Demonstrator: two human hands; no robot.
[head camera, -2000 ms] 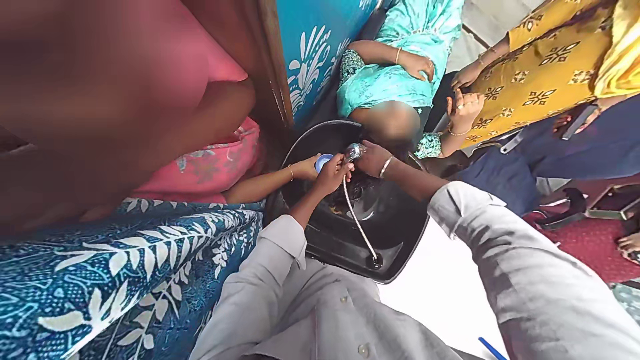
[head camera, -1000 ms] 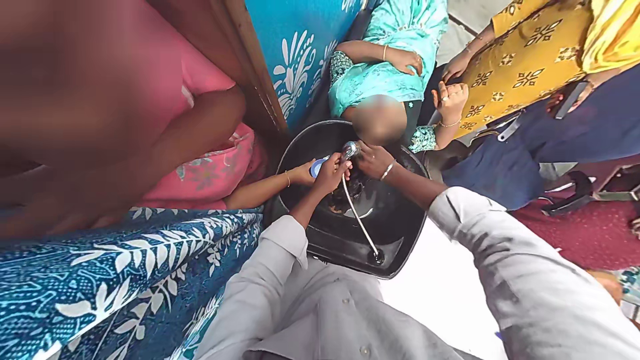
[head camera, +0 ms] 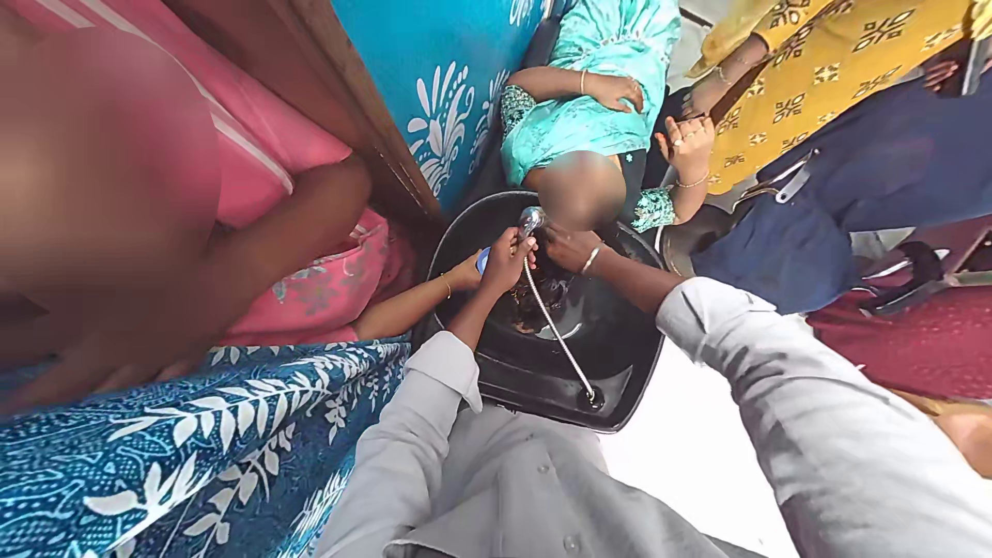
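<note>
My left hand (head camera: 511, 260) is closed around the handle of a chrome hand shower (head camera: 531, 220) above a black shampoo basin (head camera: 643, 364). A metal hose (head camera: 556, 333) runs from the shower to a fitting at the basin's near edge. My right hand (head camera: 570, 246), with a pale bracelet at the wrist, is at the hair beside the head of a person lying back over the basin; its fingertips are partly hidden. Dark wet hair (head camera: 539, 302) hangs inside the basin. Just left of my left hand, another person's hand (head camera: 465, 273) holds a blue object (head camera: 483, 261), mostly hidden.
A person in pink (head camera: 310, 310) stands close on the left, beside blue leaf-patterned cloth (head camera: 232, 418). The reclining person wears turquoise (head camera: 589, 116). Beyond a wooden edge (head camera: 387, 163) is a blue panel with white motifs. People in yellow (head camera: 821, 77) and dark red clothing are on the right.
My left hand keeps its hold on the shower, and my right hand stays beside the reclining person's head. The person in pink has leaned or shifted on the left.
</note>
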